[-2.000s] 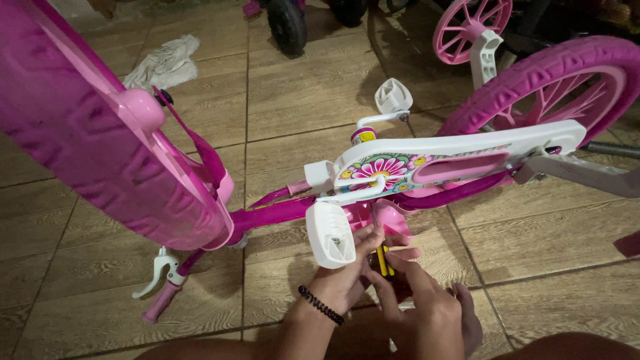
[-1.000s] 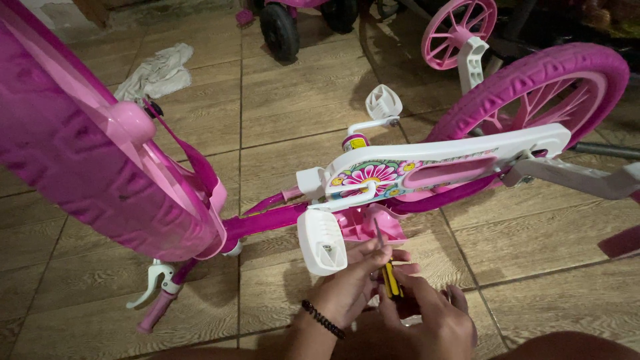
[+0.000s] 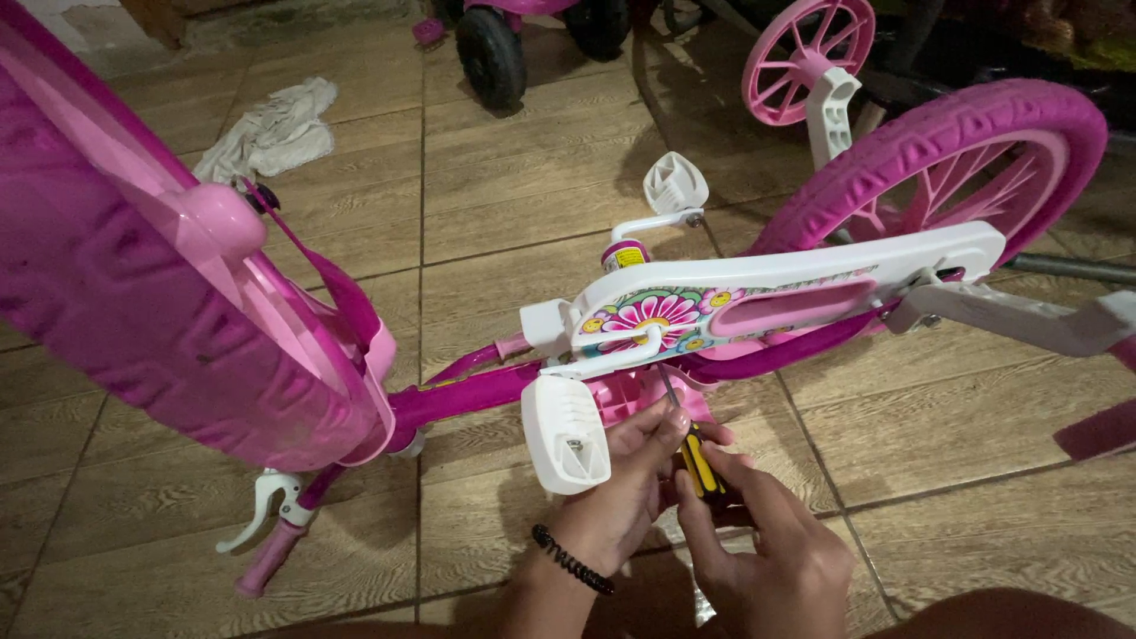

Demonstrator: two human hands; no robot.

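A pink and white child's bicycle stands upside down, its white chain guard (image 3: 790, 266) with flower print facing me. My right hand (image 3: 772, 541) is closed around the yellow and black handle of a screwdriver (image 3: 701, 463). The shaft runs up to the lower edge of the chain guard, where its tip is hidden. My left hand (image 3: 621, 488), with a black coiled band at the wrist, has its fingers around the shaft and the top of the handle. A white pedal (image 3: 565, 435) is just left of that hand. Pink plastic (image 3: 621, 397) shows behind the fingers.
The large front wheel (image 3: 160, 293) fills the left side; the rear wheel (image 3: 941, 160) and a training wheel (image 3: 808, 62) are at upper right. A brake lever (image 3: 271, 506) hangs at lower left. A white cloth (image 3: 271, 129) and a toy's black wheel (image 3: 491, 58) are on the tiled floor.
The screwdriver's shaft now reaches the chain guard's lower edge; one second ago its handle was a little more upright. Both hands stay around the tool. The view has shifted slightly.
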